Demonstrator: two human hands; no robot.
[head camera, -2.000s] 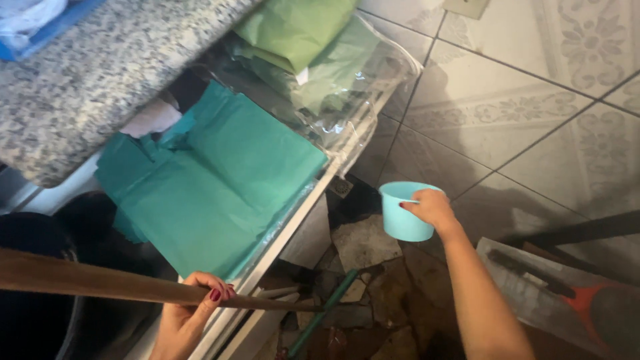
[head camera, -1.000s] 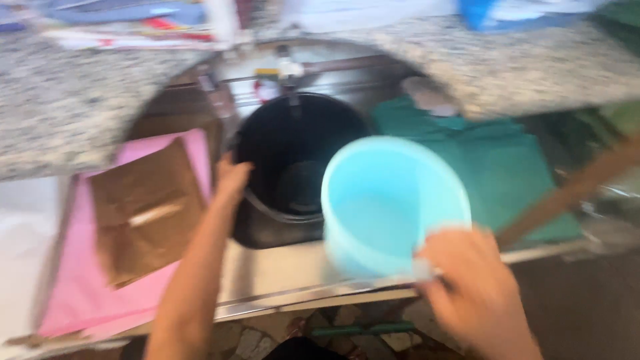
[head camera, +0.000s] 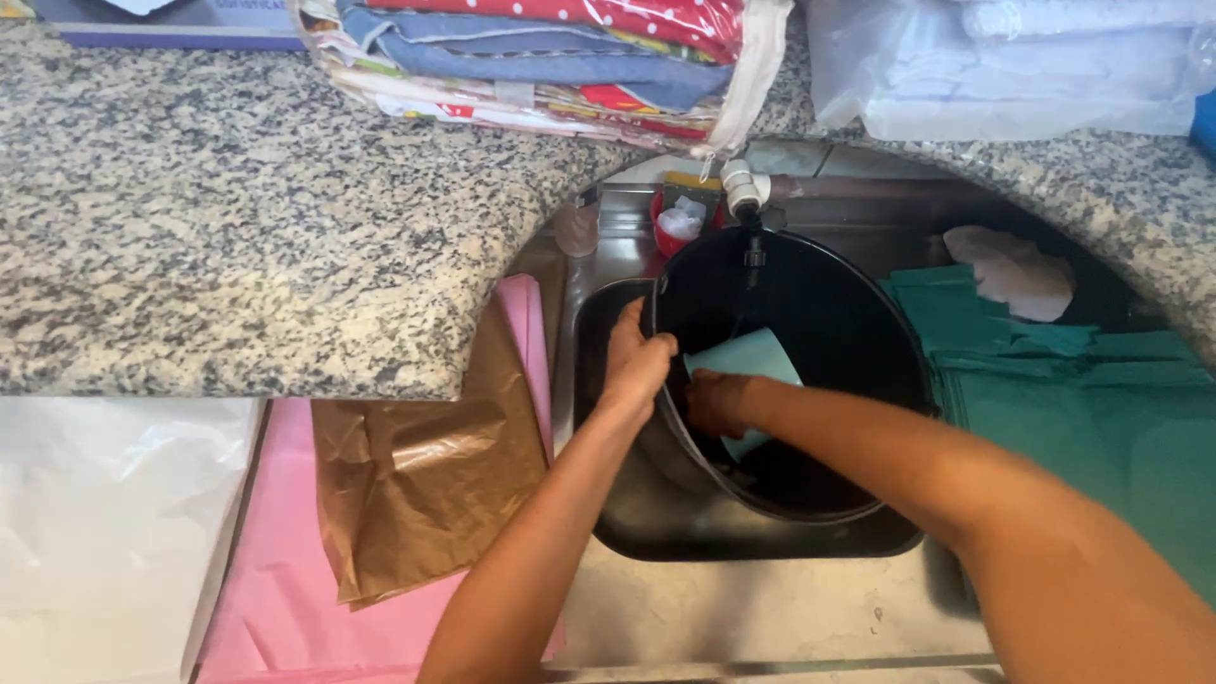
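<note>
A black plastic bucket stands tilted in the stainless steel sink basin, under a dark tap nozzle. My left hand grips the bucket's rim on its left side. Inside the bucket, my right hand holds a light blue plastic cup, which lies tipped on its side. Shadow partly hides the right fingers and the bottom of the bucket, so I cannot tell whether it holds water.
A granite counter overhangs the sink, bearing a clear bag of folded cloths. Brown and pink plastic bags lie left; green plastic bags lie right. Behind the basin is a red container with a sponge.
The light blue cup, in front of the bucket a second ago, is now inside it with my right hand. My left hand, on a wooden handle two seconds ago, is on the bucket. The view has swung to the sink.
</note>
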